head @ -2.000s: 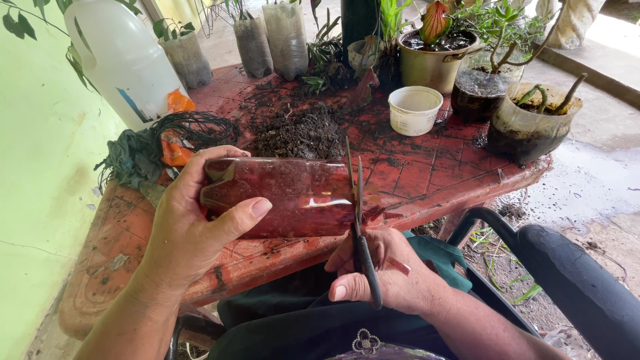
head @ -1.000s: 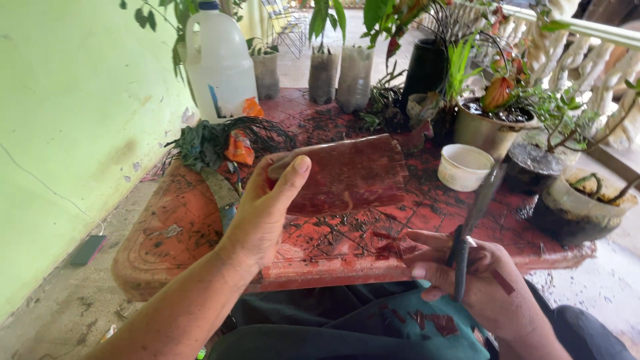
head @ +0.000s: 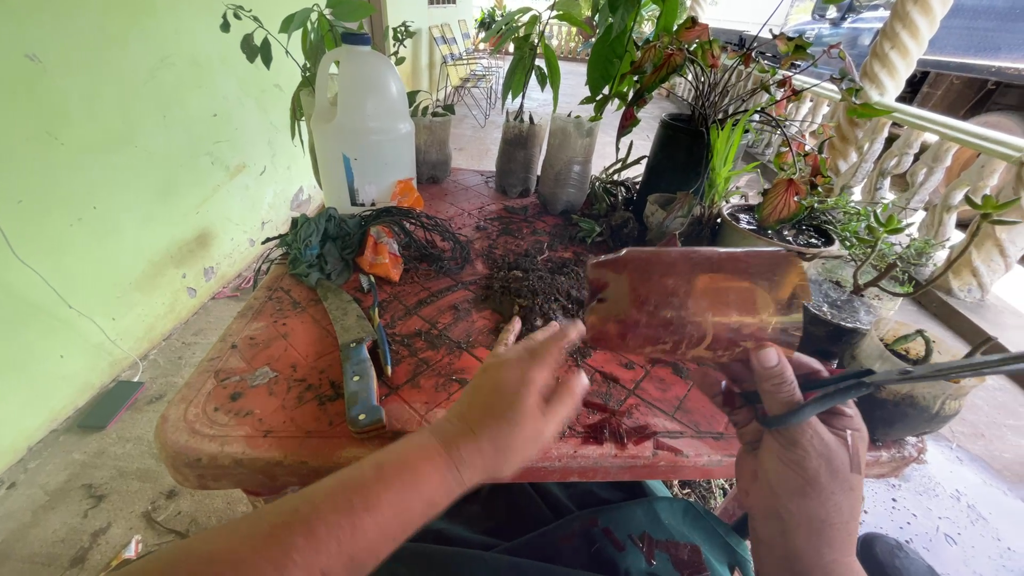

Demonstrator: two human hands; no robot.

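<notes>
My right hand (head: 800, 448) holds up a cut piece of reddish-brown clear plastic bottle (head: 696, 304), pinched at its lower edge by the thumb. The same hand also keeps a pair of scissors (head: 888, 380), whose blades point right. My left hand (head: 520, 392) holds nothing; its fingers are spread over the red plastic table, just in front of a heap of dark soil (head: 536, 280). Small red plastic scraps (head: 612, 428) lie near the table's front edge, and more rest on the green cloth over my lap.
On the red table (head: 264, 416) lie a knife with a blue handle (head: 362, 388), a toothbrush (head: 380, 328) and a dark green cloth (head: 320, 244). A large white jug (head: 364, 128) stands behind them. Potted plants line the back and right, among them a black pot (head: 672, 164).
The plastic piece has passed from my left hand to my right, which still keeps the scissors. My left hand is now free of it. The view has shifted.
</notes>
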